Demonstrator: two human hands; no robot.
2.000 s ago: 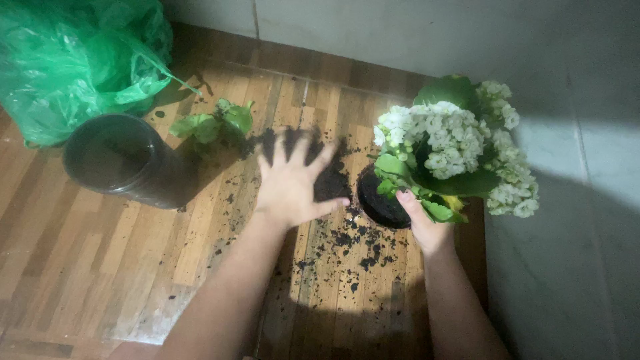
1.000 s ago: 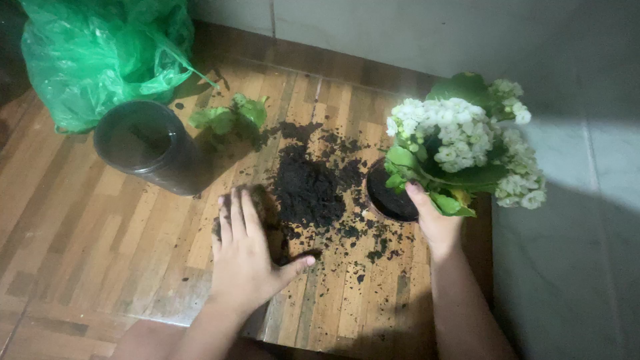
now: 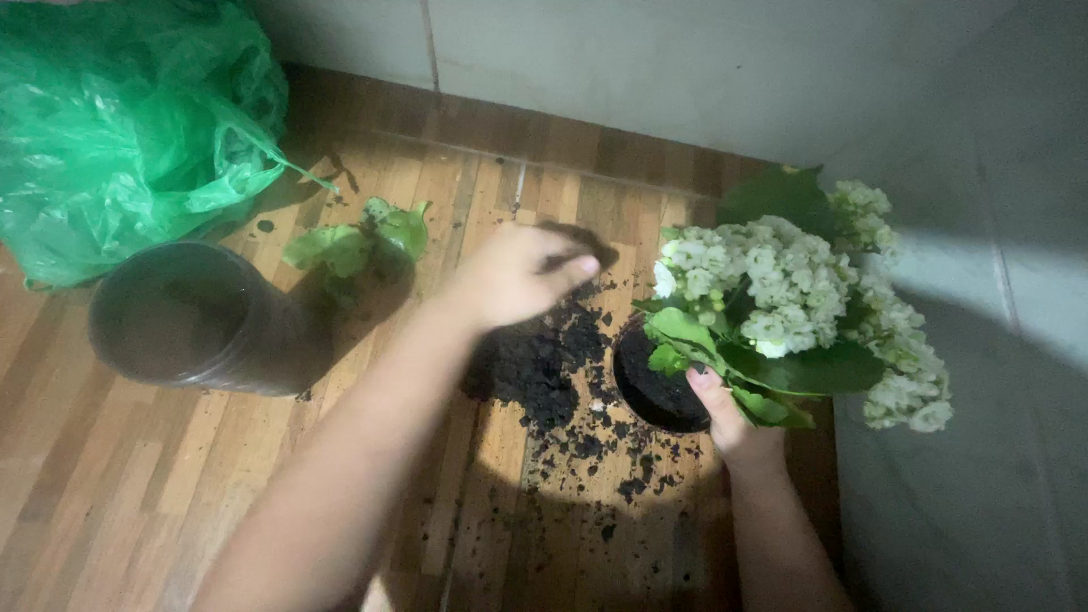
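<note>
A white-flowered potted plant (image 3: 790, 289) with broad green leaves leans over its small dark pot (image 3: 659, 387), which has soil inside. My right hand (image 3: 739, 425) grips the plant and pot side, thumb over the lower leaves near the rim; its other fingers are hidden. To the left of the pot, dark loose soil (image 3: 544, 374) lies heaped and scattered on the wood-patterned floor. Above the upper edge of that heap is my left hand (image 3: 527, 276), blurred, its fingers curled and partly hidden, so whether it holds anything is unclear.
A dark translucent plastic container (image 3: 178, 314) stands at the left, with a crumpled green plastic bag (image 3: 136, 144) behind it. Loose green leaves (image 3: 357, 242) lie right of the container. A tiled wall (image 3: 595, 68) bounds the floor at the back and right.
My left hand was spread over the soil, then flat at the heap's lower left; now it is raised toward the heap's far side with curled fingers. My right hand stays at the plant.
</note>
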